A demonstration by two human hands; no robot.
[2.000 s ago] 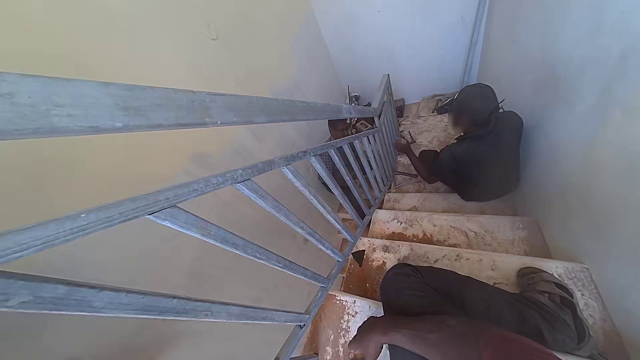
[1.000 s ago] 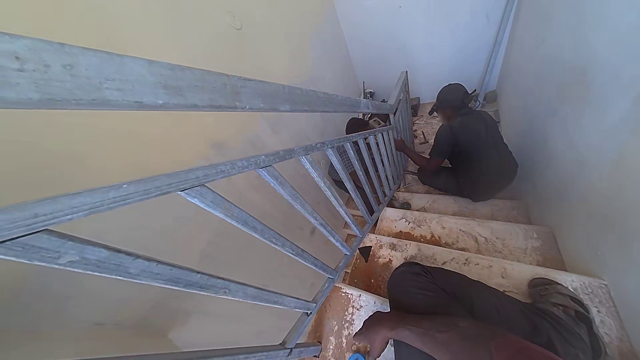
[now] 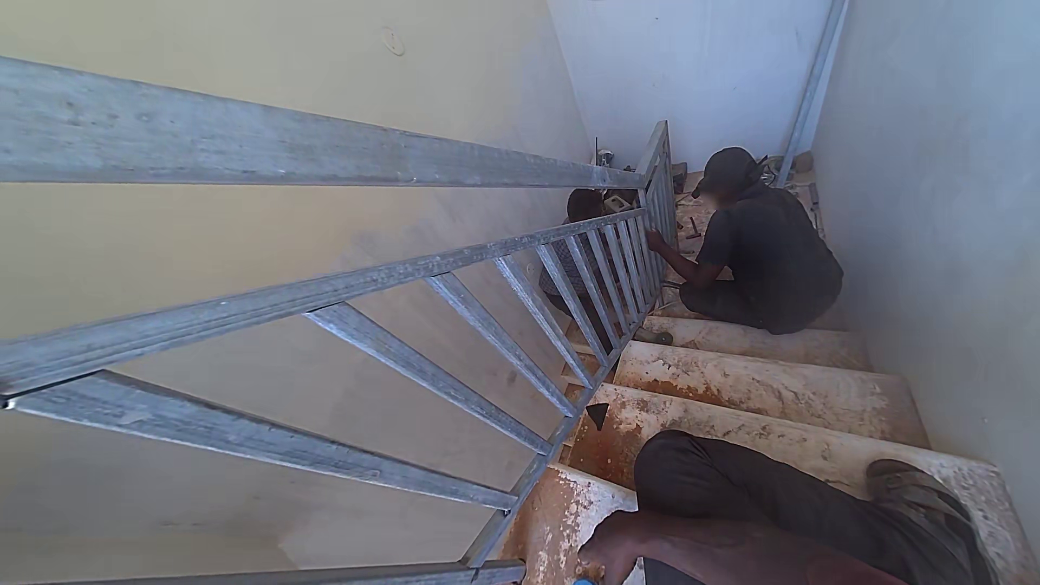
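Observation:
My right hand (image 3: 609, 546) is low in the head view, with its fingers bent down beside a small blue object (image 3: 585, 582) cut off by the bottom edge. Whether the fingers grip that object cannot be made out. The forearm passes over my bent leg in dark trousers (image 3: 731, 479). Left of the hand, a grey metal stair railing (image 3: 366, 276) with slanted balusters (image 3: 487, 345) runs down the flight. A small dark triangular piece (image 3: 598, 415) lies by the railing's lower rail. My left hand is out of view.
A co-worker in dark clothes and a cap (image 3: 772, 252) crouches at the foot of the worn stairs (image 3: 764, 374), one hand on the railing. Another person (image 3: 569, 268) is partly hidden behind the balusters. Walls flank both sides; a metal pipe (image 3: 812, 89) leans in the far corner.
The blue object by my right hand shows now and one second ago, but not two seconds ago. The co-worker's head has risen from its lower, forward-bent position. The view has shifted somewhat.

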